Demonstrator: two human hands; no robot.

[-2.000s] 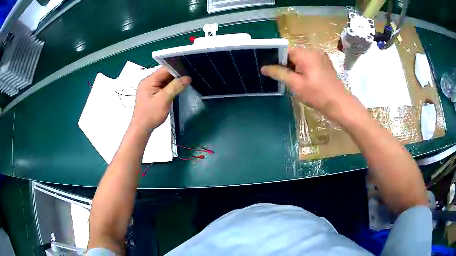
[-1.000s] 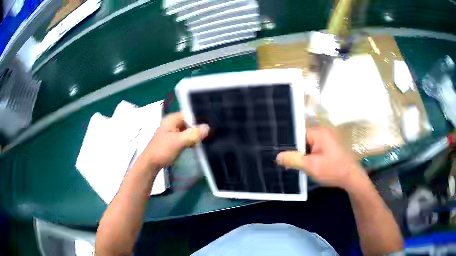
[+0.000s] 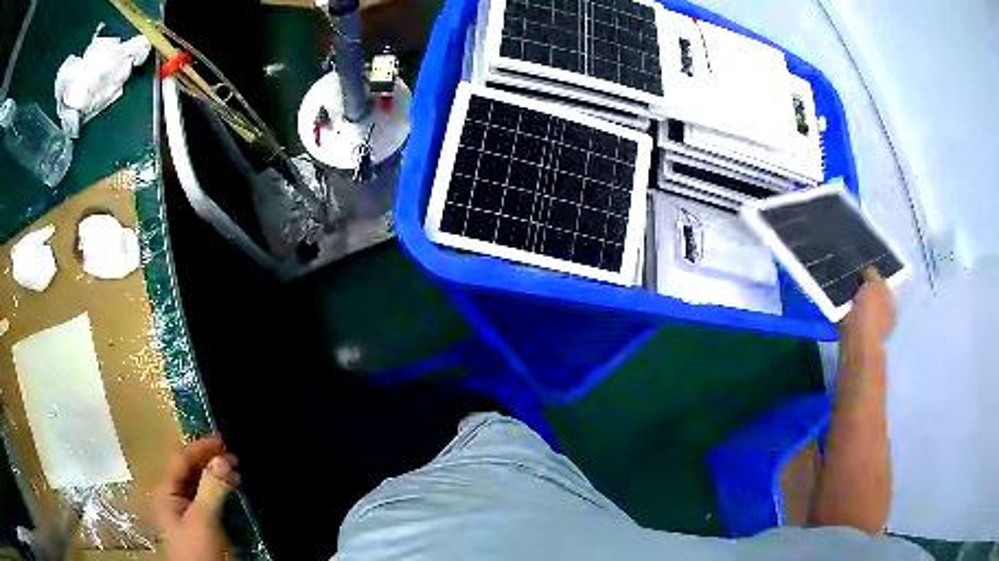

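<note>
My right hand (image 3: 871, 307) holds an assembled solar panel (image 3: 824, 247) by its lower edge, tilted, over the right corner of the blue panel bin (image 3: 526, 279). The panel's dark face shows, with my thumb on it. The bin holds stacks of panels. A panel with a black grid in a white frame (image 3: 537, 186) lies face up at the left, and others lie with white backs (image 3: 734, 93) up. My left hand (image 3: 201, 493) is low at the left by the bench edge, fingers curled and nothing visible in it.
The cardboard mat (image 3: 137, 362) bears a white sheet (image 3: 71, 400) and white pads (image 3: 107, 245). A clear bottle (image 3: 35, 142) and crumpled white cloth (image 3: 101, 77) lie behind. A round-based stand (image 3: 356, 121) is left of the bin. A pale wall (image 3: 953, 384) is at right.
The view has turned from the bench to the blue bin. My left hand has let go of the panel. My right hand has carried it over the bin's right corner.
</note>
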